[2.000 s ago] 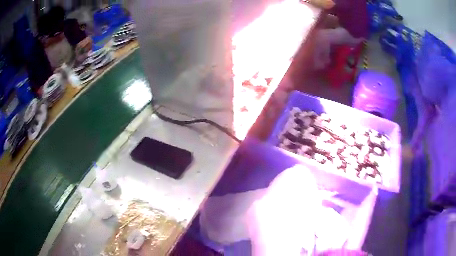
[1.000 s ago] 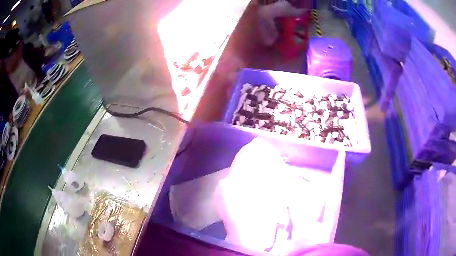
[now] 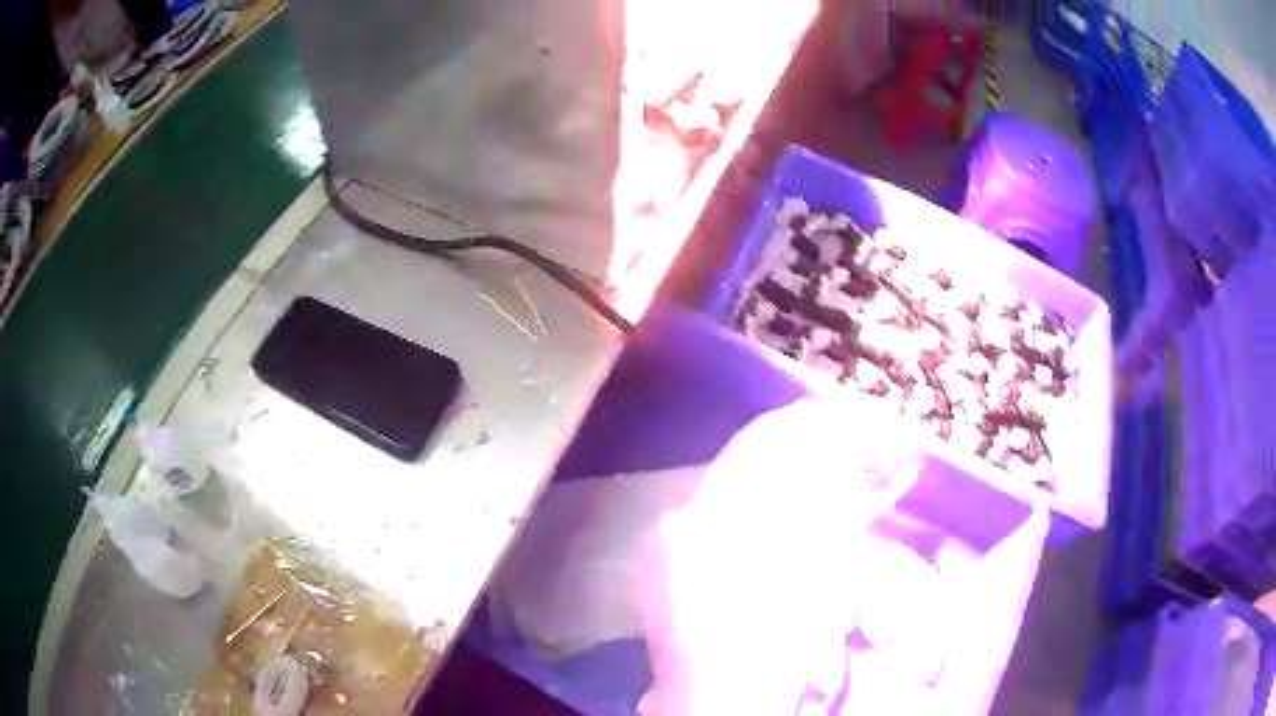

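Note:
Neither of my hands can be made out. Nearest in front is the metal bench point(image 3: 336, 490) with a film-wrapped tan board point(image 3: 329, 629) at its lower edge. A small white ring-shaped dish point(image 3: 281, 685) and thin pale sticks lie on the board. Two small white bottles stand left of it, one point(image 3: 147, 546) with a pointed tip, the other point(image 3: 171, 455) with a bluish tip. A black phone point(image 3: 357, 378) lies flat behind the board. Right of the bench, a glaring white plastic bag point(image 3: 756, 560) fills much of a purple crate point(image 3: 672, 392); its detail is washed out.
A crate of black-and-white parts point(image 3: 910, 336) stands beyond the bag. A black cable point(image 3: 476, 244) runs along the foot of the grey divider point(image 3: 462, 112). A glaring neighbouring surface holds reddish pieces point(image 3: 693, 119). A purple stool point(image 3: 1029, 189) and a red one point(image 3: 931, 84) stand behind.
The view has swung left and closer to the bench since a second ago, so the phone and crates sit further right and look larger. No object has visibly been moved.

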